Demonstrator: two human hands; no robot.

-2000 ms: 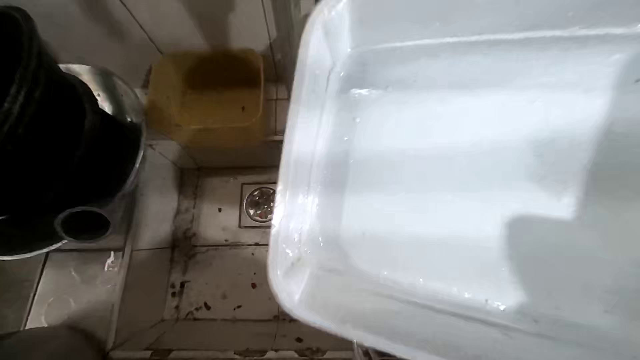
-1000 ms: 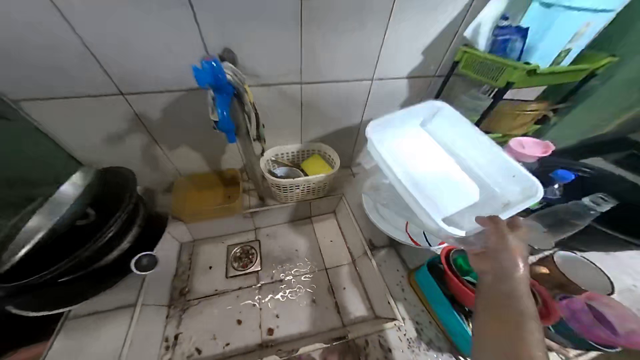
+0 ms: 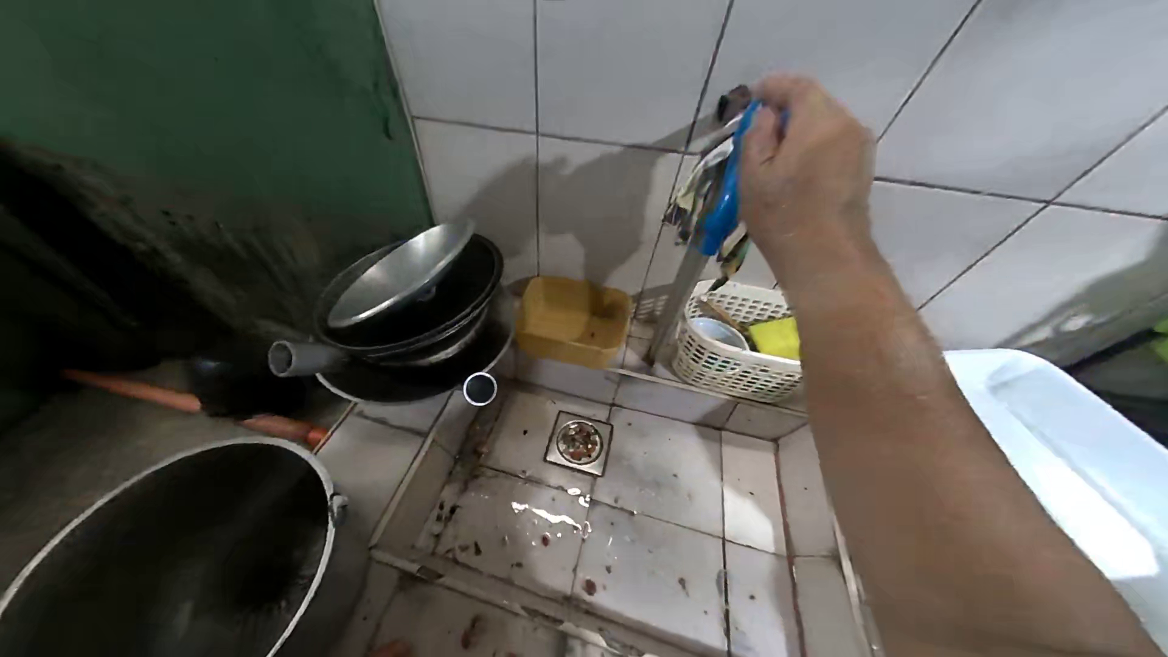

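Note:
My right hand (image 3: 808, 155) is raised at the wall, its fingers closed around the top of a blue plastic faucet (image 3: 728, 187). Patterned cloth strips (image 3: 698, 196) hang around the faucet, above a white plastic basket (image 3: 739, 365). The basket holds a yellow sponge (image 3: 776, 338) and a small bowl. Past my forearm, at the right edge, lies a white plastic tub (image 3: 1077, 456), partly hidden by the arm. My left hand is out of view.
A tiled sink basin (image 3: 652, 520) with a metal drain (image 3: 578, 442) and food scraps lies below. Stacked woks (image 3: 411, 301) stand left of a yellow plastic container (image 3: 573, 319). A large pot (image 3: 182, 547) occupies the lower left. Tiled ledges edge the basin.
My right hand held the white tub at the right one second ago; it has let go and now grips the blue faucet. The view has swung left.

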